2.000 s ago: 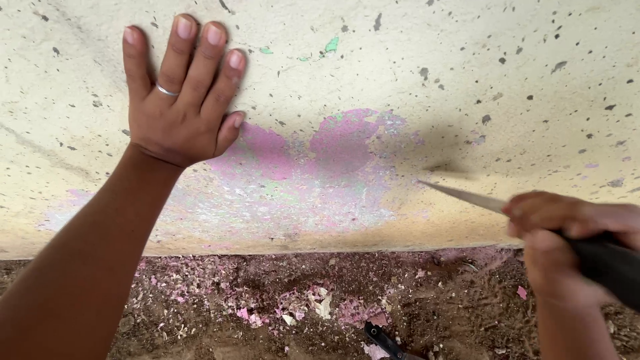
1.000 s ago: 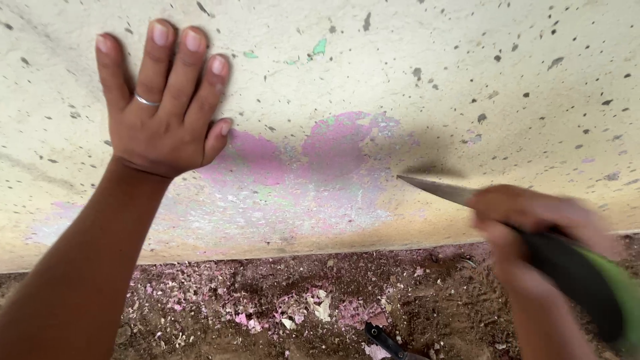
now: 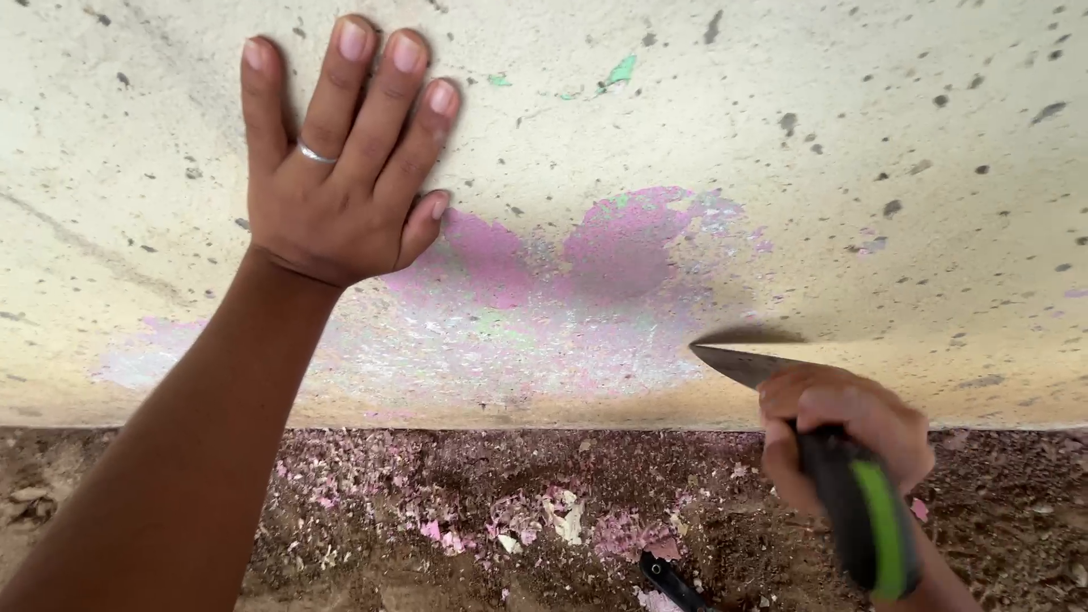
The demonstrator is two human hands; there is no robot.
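A cream painted wall (image 3: 850, 212) with dark specks fills the upper view. Its paint is worn off in a patch (image 3: 629, 246) that shows pink, pale violet and green layers. My left hand (image 3: 340, 170), with a silver ring on one finger, lies flat on the wall at the patch's upper left, fingers spread. My right hand (image 3: 841, 425) grips the black and green handle (image 3: 867, 510) of a tool with a pointed metal blade (image 3: 739, 361). The blade's tip touches or nearly touches the wall at the patch's right edge; its exact kind I cannot tell.
Brown soil (image 3: 765, 544) runs along the wall's foot, strewn with pink and cream paint flakes (image 3: 561, 518). A black tool handle (image 3: 671, 582) lies on it at the bottom, partly cut off by the frame. Small green spots (image 3: 622, 72) show higher on the wall.
The right hand has moved left and lower along the wall since the first frame, and the tool's handle now slants more downward. The left hand stays flat on the wall.
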